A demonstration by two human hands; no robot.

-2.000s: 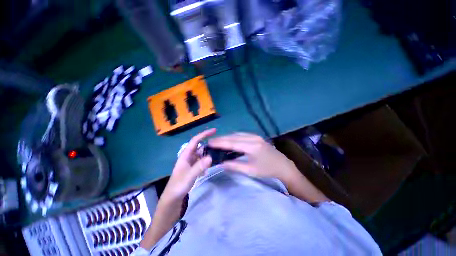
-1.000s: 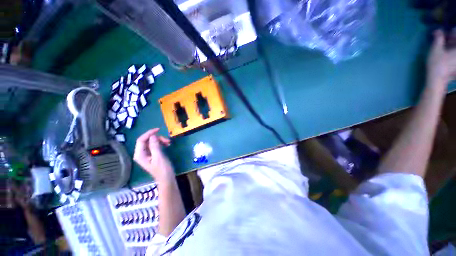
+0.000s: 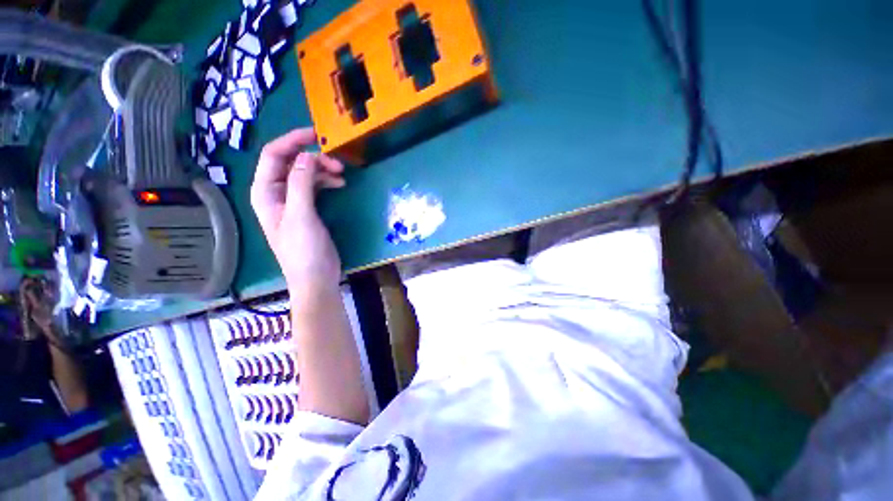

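Note:
The orange fixture (image 3: 387, 103) lies on the green bench mat at the top centre, with two dark cross-shaped cut-outs that look empty. My left hand (image 3: 299, 191) rests beside the fixture's lower left corner, its fingers loosely curled and a little apart, with nothing seen in it. A small clump of clear-white and bright blue bits (image 3: 415, 217) lies on the mat below the fixture, near the bench edge. My right hand is out of the picture; only a blurred white sleeve shows at the lower right.
The grey-beige dispenser (image 3: 171, 240) with a red display stands at the left. Scattered white squares (image 3: 235, 88) lie behind my left hand. A white blister tray (image 3: 211, 391) with dark curved parts is beside the bench. Black cords (image 3: 693, 98) cross the mat at right. A person's arm (image 3: 67, 377) shows far left.
My right hand was together with my left over a black part, then reached far right, and is now out of view. The black part no longer shows. The view has shifted down and closer.

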